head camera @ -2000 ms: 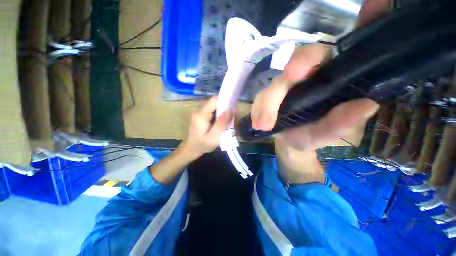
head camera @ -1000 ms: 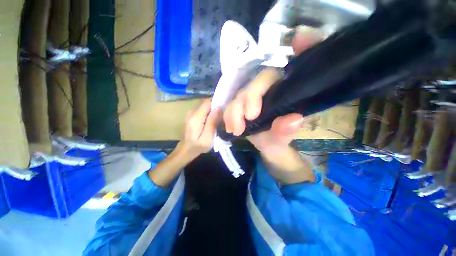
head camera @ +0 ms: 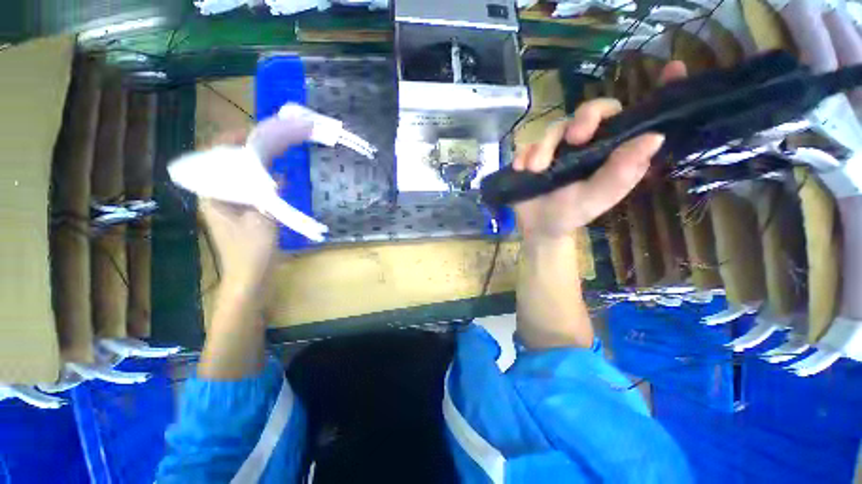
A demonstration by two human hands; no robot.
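My left hand holds a white headband assembly over the blue tray's left side; its broad white end piece covers part of the hand, and its slim split ends point right. My right hand grips a thick black electric screwdriver, its tip end pointing left, beside the screw feeder. The driver bit cannot be made out. The headband and the screwdriver are well apart.
The blue tray and patterned mat lie left of the feeder, on brown cardboard. Cardboard dividers with white parts stand at left and right. Blue bins sit below. A green line table runs behind.
The headband and my left hand have moved left and up, away from the screwdriver. My right hand has moved right with the screwdriver. The whole feeder now shows.
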